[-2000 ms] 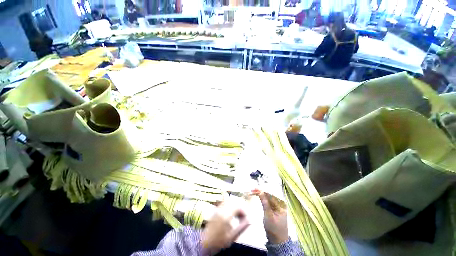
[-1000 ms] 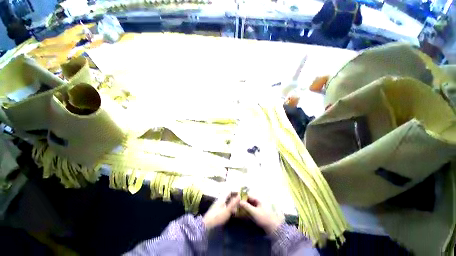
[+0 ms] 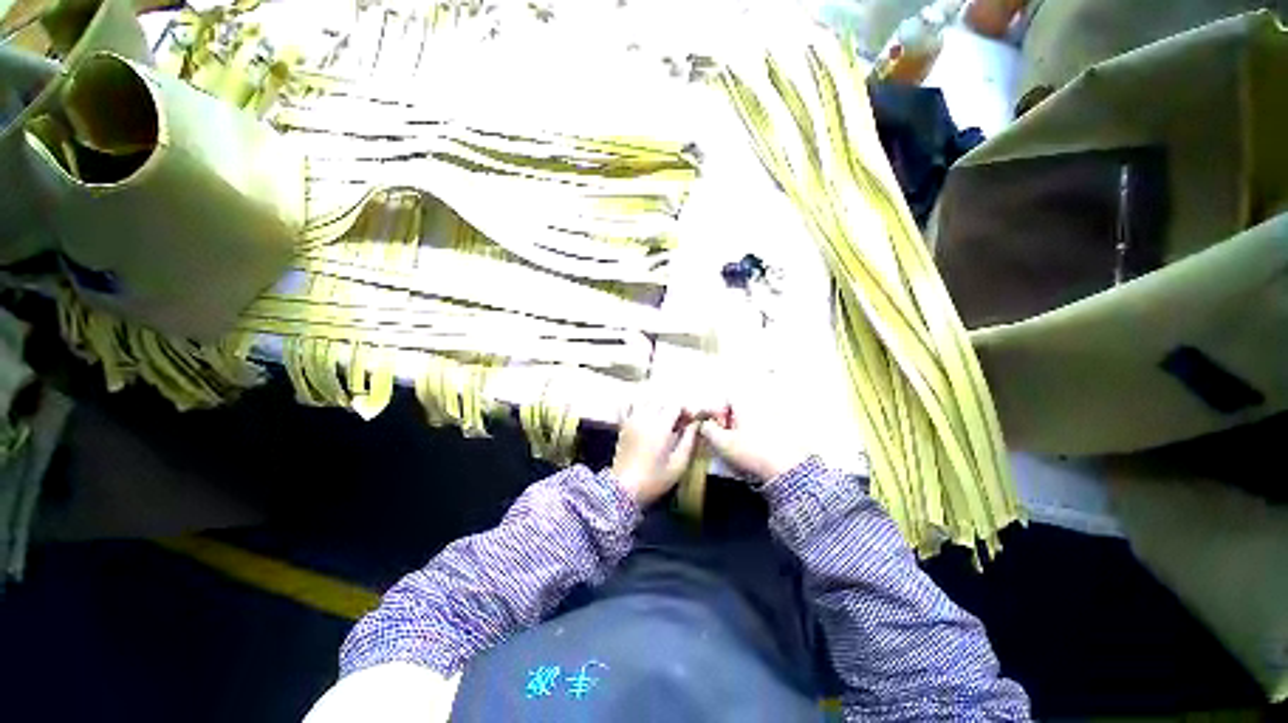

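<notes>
My left hand (image 3: pixel 654 451) and my right hand (image 3: pixel 740 446) meet at the front edge of the white work board (image 3: pixel 791 381). Their fingertips pinch the end of a yellow-tan strap (image 3: pixel 692 489) between them, and the strap hangs down over the edge. The strap end itself is mostly hidden by the fingers. A small cluster of dark and shiny pieces, perhaps metal hardware (image 3: pixel 744 271), lies on the board beyond my hands.
A strap row (image 3: pixel 480 318) lies sideways at left, ends hanging over the edge. A loose strap bundle (image 3: pixel 904 339) lies lengthwise at right. Unfinished bag bodies stand at left (image 3: pixel 212 212) and right (image 3: pixel 1088 367). A black heap (image 3: pixel 921 134) lies behind the bundle.
The view has tilted down. My hands, apart two seconds ago, are together at the board's edge. The strap now hangs below the fingertips.
</notes>
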